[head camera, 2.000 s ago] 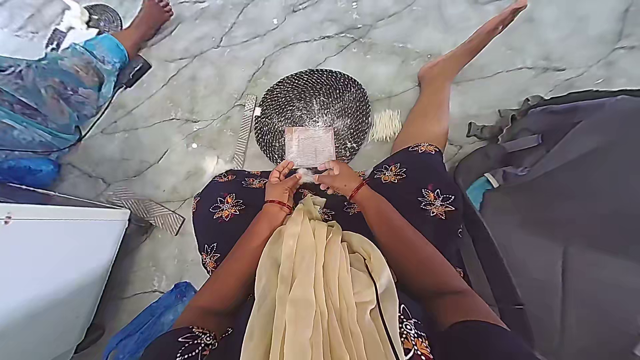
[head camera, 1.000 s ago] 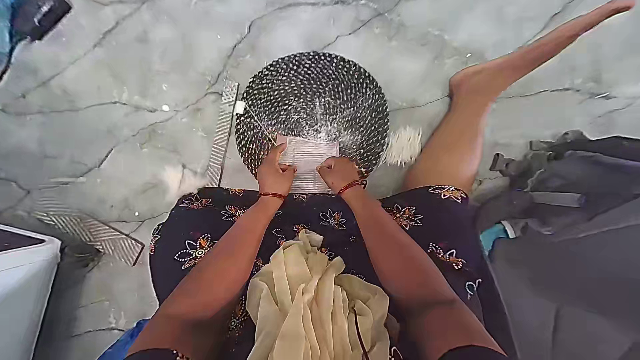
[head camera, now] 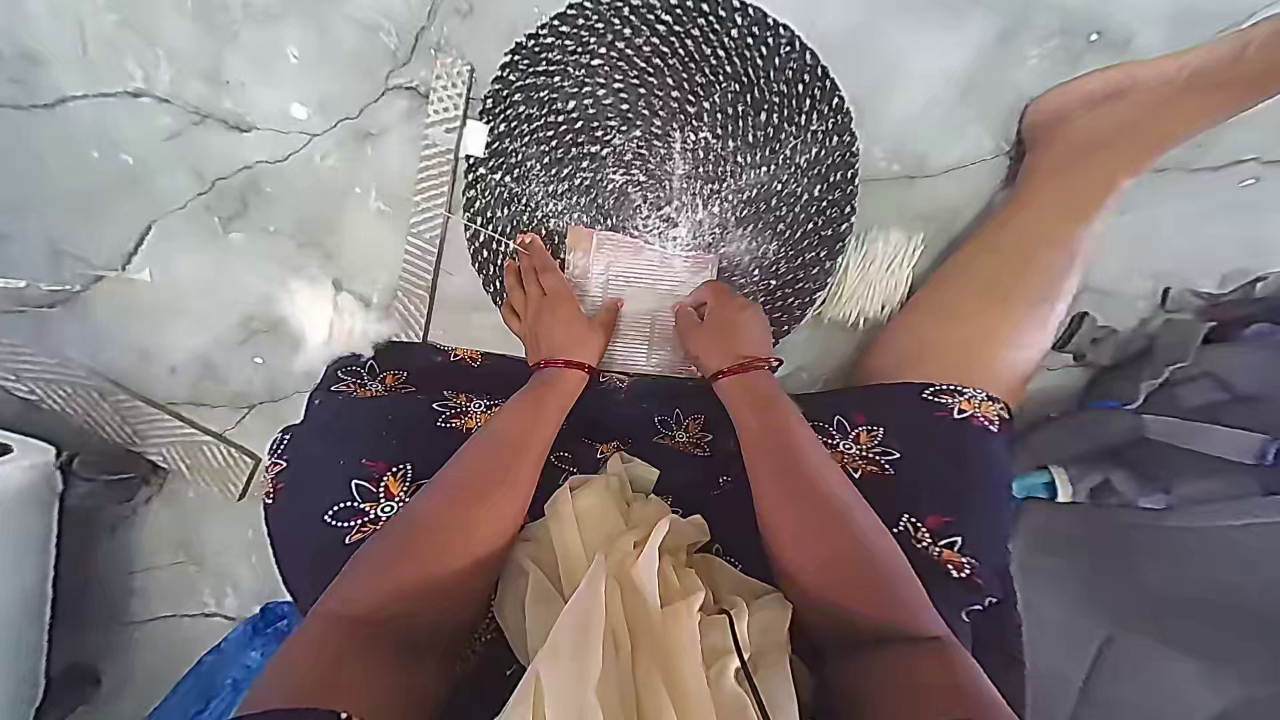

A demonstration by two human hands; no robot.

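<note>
A round black-and-white woven mat (head camera: 660,130) lies on the floor, dusted with white bits. On its near edge is a flat, ribbed, whitish piece (head camera: 640,290) with a pinkish upper edge. My left hand (head camera: 558,310) rests at the piece's left side, fingers spread and pointing away, with a thin pale strand by the fingertips. At the right side, my right hand (head camera: 728,325) has its fingers curled at the piece's edge; whether it grips the piece is unclear. A bundle of thin pale sticks (head camera: 875,278) lies right of the mat.
Patterned strips (head camera: 432,200) lie on the cracked marble-look floor at the left. A white box (head camera: 25,570) and blue plastic (head camera: 230,665) are at lower left. Grey fabric (head camera: 1140,600) lies at right, past my bare leg (head camera: 1000,260). Cream cloth (head camera: 640,610) hangs over my lap.
The ribbed piece, held up in both hands two seconds ago, is now down on the mat. My left hand has spread its fingers. The view has moved closer to the mat.
</note>
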